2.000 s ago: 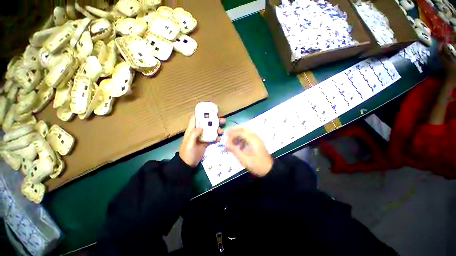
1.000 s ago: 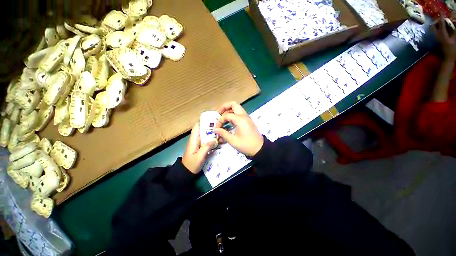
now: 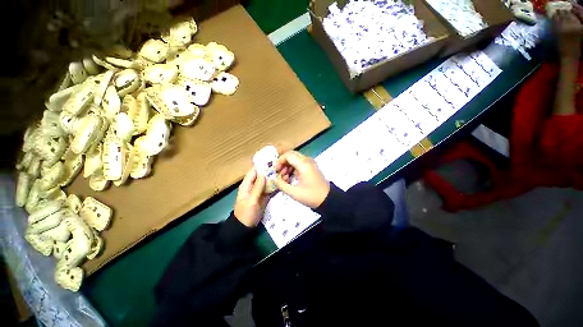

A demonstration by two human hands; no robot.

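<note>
A cream-white plastic housing [image 3: 265,157] with small dark square openings is held upright over the front edge of the bench. My left hand [image 3: 250,199] grips it from its lower left side. My right hand [image 3: 303,181] is at its right side, with thumb and fingertips pressed together on its face; a tiny bluish piece seems to show there, too small to make out. The white sticker sheet [image 3: 361,151] with rows of small blue marks lies under and to the right of my hands.
A pile of cream housings [image 3: 115,131] lies on the brown cardboard sheet [image 3: 256,96]. Two open boxes [image 3: 397,67] of small white parts stand at the back right. A clear plastic bag [image 3: 38,281] is at the left edge. A person in red [image 3: 566,147] sits at right.
My right hand has come from beside the housing onto its face and stays there. The housing is tilted slightly differently. The whole view has shifted a little.
</note>
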